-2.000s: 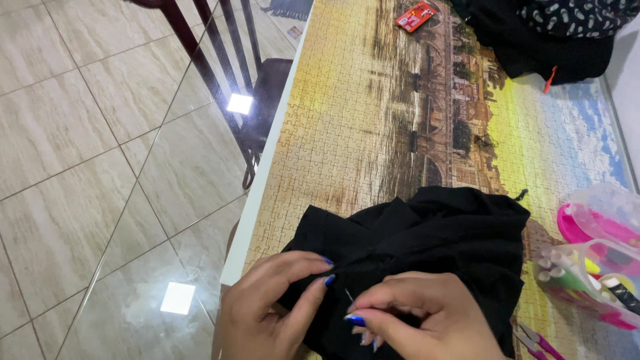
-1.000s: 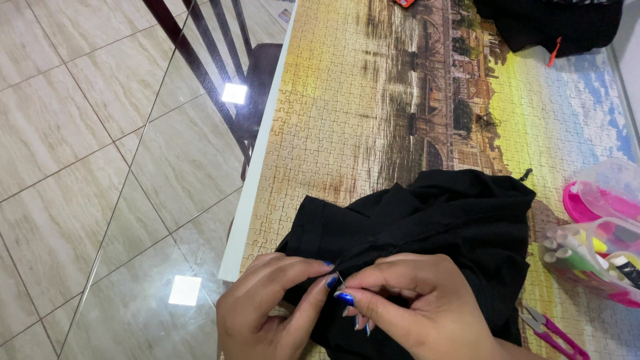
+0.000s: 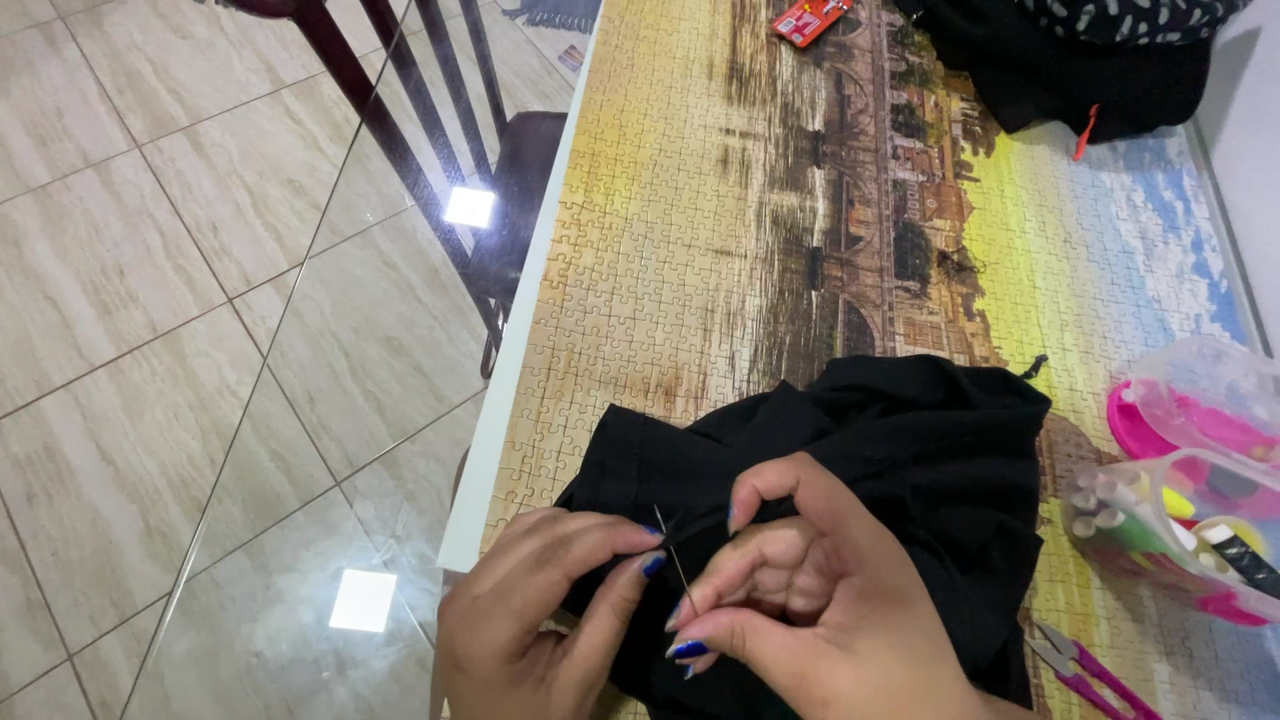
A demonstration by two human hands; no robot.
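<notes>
A piece of black fabric (image 3: 900,440) lies bunched up at the near part of the table, under both hands. My left hand (image 3: 560,600) pinches a fold of it between thumb and forefinger. Between the hands a thin sewing needle (image 3: 683,570) slants, its upper tip just past the left fingertips. My right hand (image 3: 800,590) holds the needle's lower end at the fingertips, with its forefinger raised and bent. Any thread on the needle is too fine to make out.
Pink-handled thread snips (image 3: 1085,670) lie right of the fabric. Beyond them stands a clear plastic sewing box (image 3: 1130,540) with spools and a pink-rimmed lid. More dark cloth (image 3: 1090,80) and a red card (image 3: 810,20) are farther back on the jigsaw puzzle (image 3: 650,250). A chair (image 3: 530,170) stands at left.
The right hand's fingers have spread, and more of the needle shows between the hands. The left hand keeps its pinch on the black fabric.
</notes>
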